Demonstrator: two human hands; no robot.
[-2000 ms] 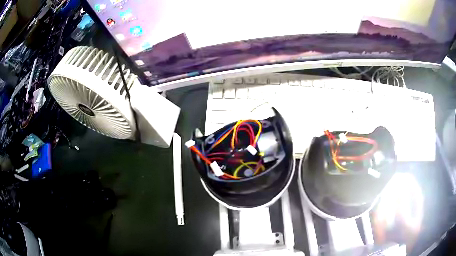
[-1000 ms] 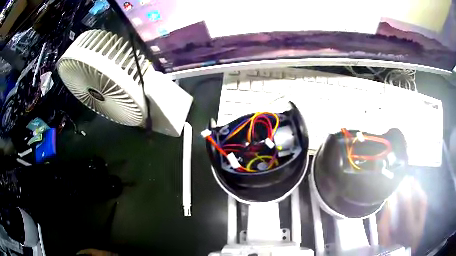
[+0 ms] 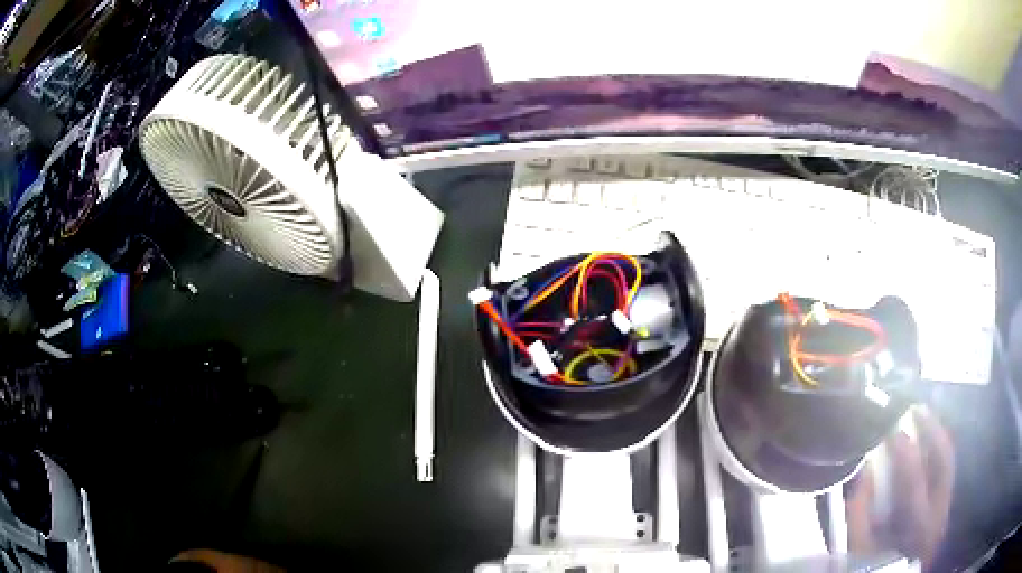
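Two open black camera heads stand side by side on white bases. The left camera head (image 3: 600,414) shows red, yellow and blue wires with small white plugs inside. The right camera head (image 3: 801,431) has red and yellow wires with white plugs on top. My right hand (image 3: 932,481) is beside the right head, washed out by glare, around a pale oval mouse (image 3: 893,476). My left hand (image 3: 224,561) shows only as a sliver at the bottom edge; its fingers and anything in it are hidden.
A white keyboard (image 3: 740,241) lies behind the heads, under a monitor (image 3: 672,112). A white desk fan (image 3: 241,168) stands at left, with a slim white antenna (image 3: 426,381) beside it. Cables, a blue item (image 3: 105,313) and small parts clutter the far left; white parts are at lower left.
The view has shifted, so the bench things sit further right. My left hand has come into the bottom edge. My right hand shows more clearly through the glare.
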